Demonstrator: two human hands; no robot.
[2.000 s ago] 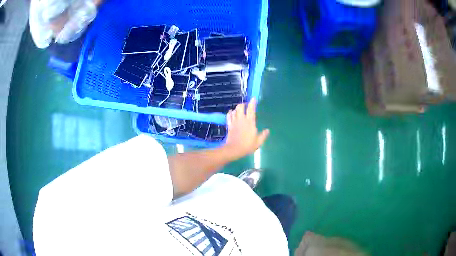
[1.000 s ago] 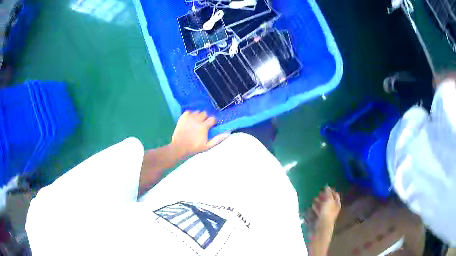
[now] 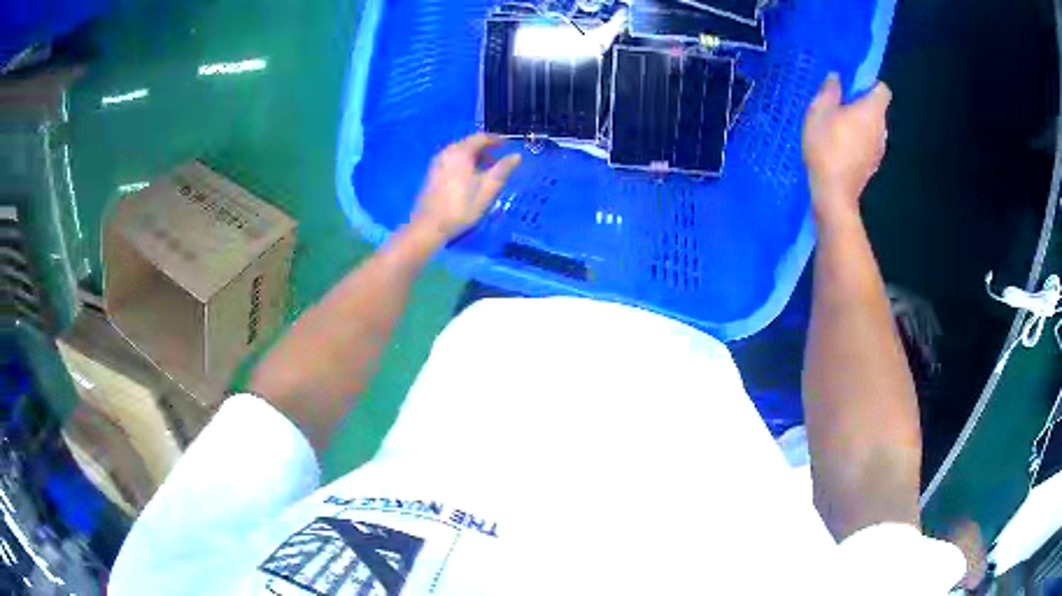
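Observation:
A deep blue slotted crate point(image 3: 745, 323) lies in front of me with several black framed solar panels. Two panels lie flat side by side, the left one point(image 3: 542, 99) and the right one point(image 3: 670, 111). More panels and white leads are partly cut off at the top edge. My left hand point(image 3: 466, 186) is over the crate's left part, just below the left panel, fingers apart and holding nothing. My right hand point(image 3: 848, 140) is closed on the crate's right rim.
An open brown carton point(image 3: 250, 291) stands on the green floor at the left. Flat cardboard point(image 3: 128, 408) lies below it. At the right is a bench edge with a white lead point(image 3: 1027, 300). Something blue shows at the top left corner.
My left hand has left the crate's rim and is now inside the crate near the panels. My right hand now holds the right rim. The view has turned, and the carton shows at left.

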